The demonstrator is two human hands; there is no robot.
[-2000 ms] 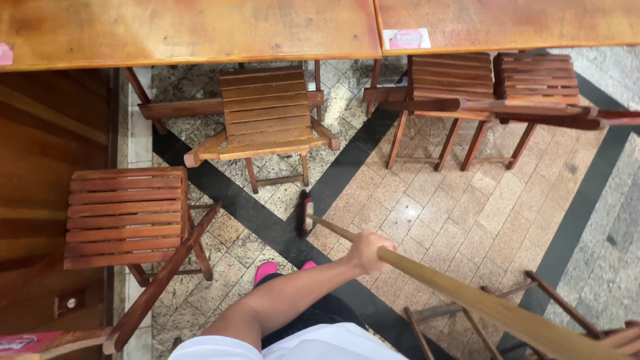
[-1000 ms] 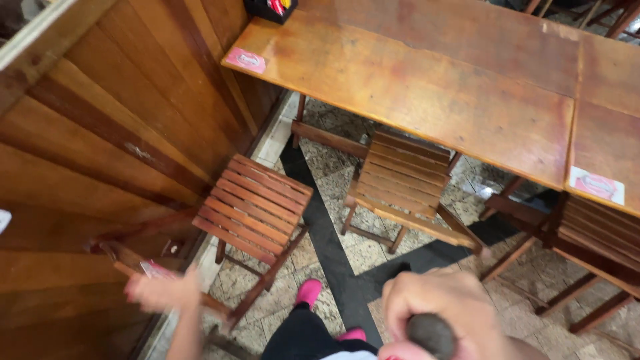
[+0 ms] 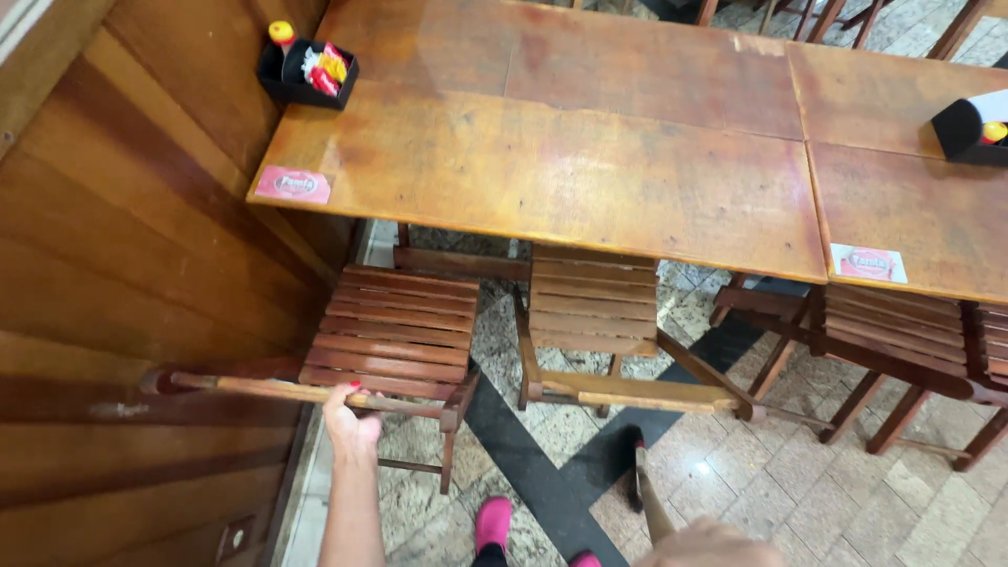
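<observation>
My left hand grips the top rail of the backrest of a reddish slatted wooden folding chair, which stands beside the panelled wall. At the bottom right, my right hand is closed around the wooden handle of a broom or brush; it is partly cut off by the frame edge. The dark head of that tool rests on the floor near the black tile stripe. A lighter slatted wooden chair is partly under the table, right of the reddish one.
A long wooden table runs across the view, with black condiment holders and pink-printed cards on it. A wooden panelled wall bounds the left side. More folding chairs stand at right. Pink shoes show below.
My left hand, blurred near the reddish chair's backrest one second ago, now grips its top rail. That chair now stands closer to the table and the lighter chair. The view has shifted.
</observation>
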